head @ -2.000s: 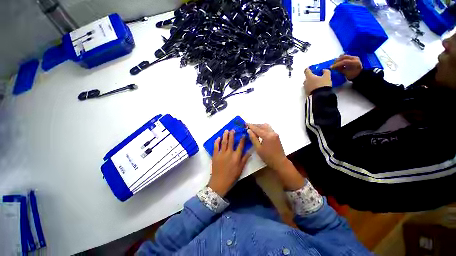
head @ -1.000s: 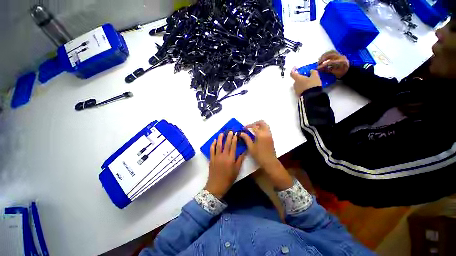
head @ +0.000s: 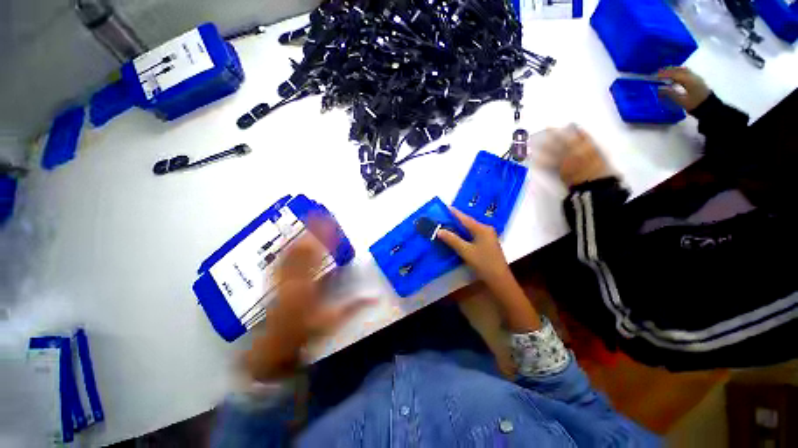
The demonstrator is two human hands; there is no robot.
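Observation:
A blue insert tray (head: 411,255) lies on the table in front of me, with a short black cable seated in it and its plugs showing in recesses. My right hand (head: 472,245) rests on the tray's right part, fingers at the black coil. My left hand (head: 297,297) is blurred, over the stack of printed cards (head: 241,276); whether it grips a card cannot be told. A second blue tray (head: 492,188) with plugs showing lies just beyond the first, towards the neighbour.
A cable pile (head: 420,61) fills the back centre. A single cable (head: 203,159) lies left. A second printed stack (head: 179,70) is near the wall, a stack of empty trays (head: 643,35) at back right, finished packs (head: 66,385) front left. A neighbour's hands (head: 577,157) are at right.
My left hand has left the tray and moved left over the printed cards. My right hand stays at the tray. The neighbour's tray now lies beside mine and their hands have parted.

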